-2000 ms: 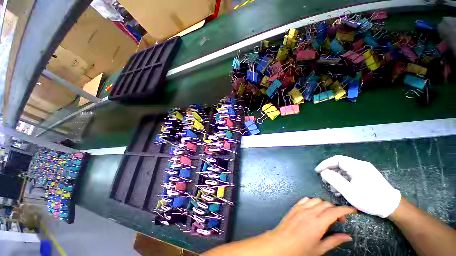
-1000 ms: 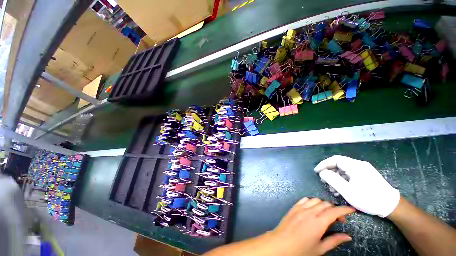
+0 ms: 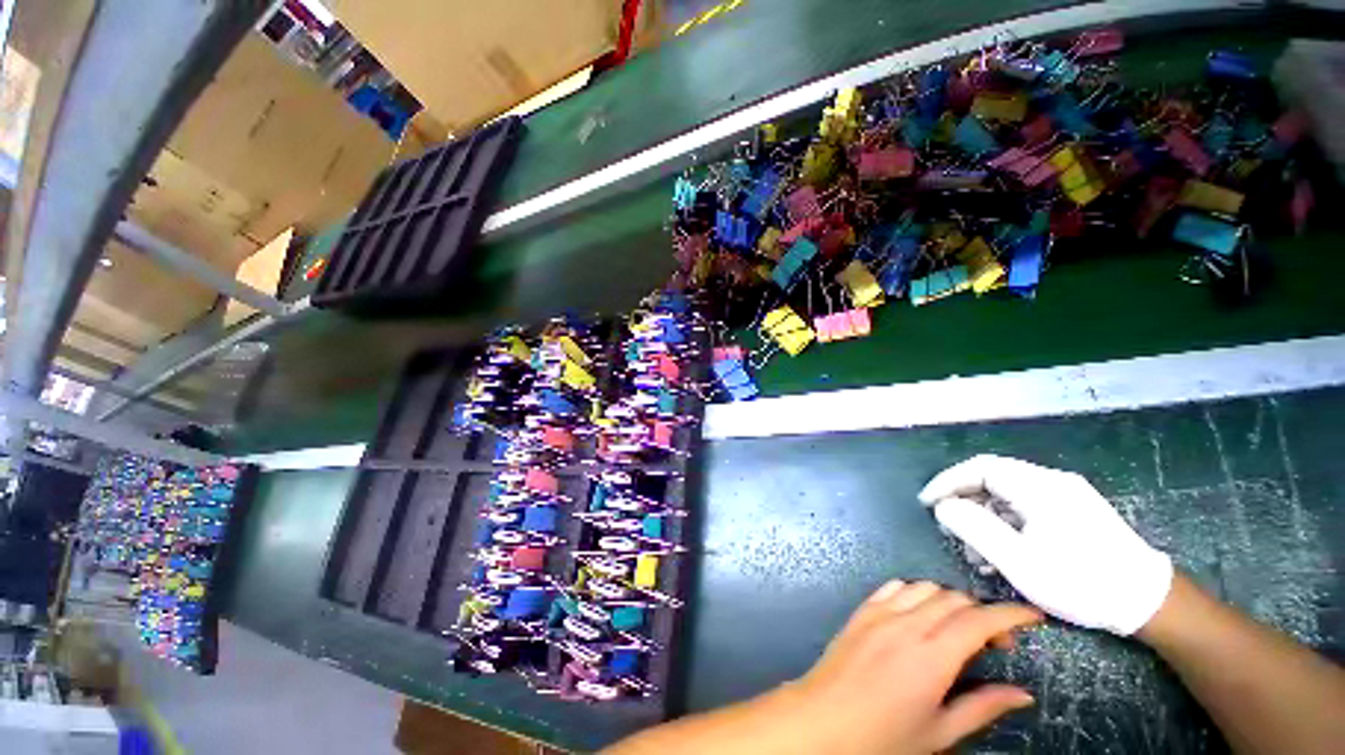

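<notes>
My left hand (image 3: 915,664) is bare and rests palm down on the bench, thumb apart from the fingers, with nothing seen in it. My right hand (image 3: 1055,543), in a white glove, lies just beyond it with curled fingers. A dark gap shows between its thumb and fingers; whether it holds something cannot be told. The black holding tray (image 3: 369,534) lies left of my hands. Its right part is filled with clamped units (image 3: 528,558) in coloured clips, and its left slots are empty. The loose clip pile (image 3: 944,185) lies beyond the pale strip.
The pale metal strip (image 3: 1033,387) runs across the bench beyond my hands. An empty black tray (image 3: 421,214) lies farther back. A distant filled tray (image 3: 162,538) is at the far left. Cardboard boxes (image 3: 472,44) and a metal post (image 3: 111,162) stand at the upper left.
The view has shifted slightly. A blurred pale shape at the left edge one second ago is gone from there. My hands keep the same pose.
</notes>
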